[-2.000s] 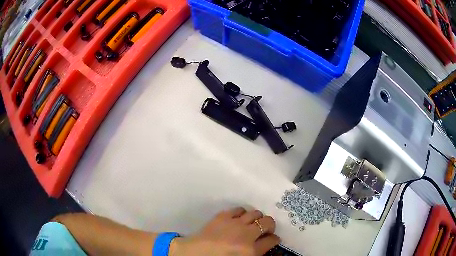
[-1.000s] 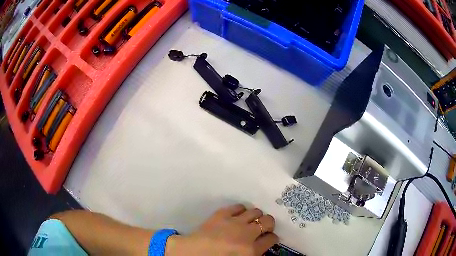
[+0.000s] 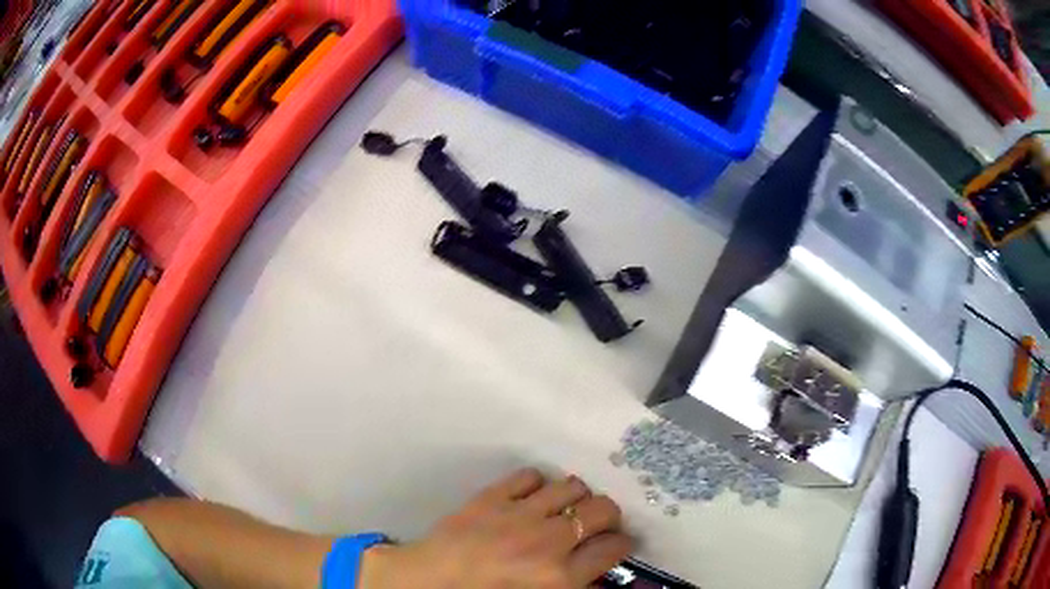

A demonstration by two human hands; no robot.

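Note:
My left hand, with a ring and a blue wristband, lies at the bottom edge of the picture with its fingers curled over a dark piece. Only one end of this black housing shows past the fingers, cut off by the edge. My right hand is out of the picture. Several black housings with tethered caps lie crossed on one another in the middle of the bench top. A heap of small silver screws lies between my left hand and the silver screw feeder.
A red-orange foam tray with orange units stands at the left. A blue bin of black parts stands at the back. The black screwdriver and its cord are at the right, beside another red-orange tray. A yellow-framed instrument is far right.
The view has shifted, so the bin, feeder and housings appear further left. My left hand stays at the bottom edge with the dark piece under its fingers.

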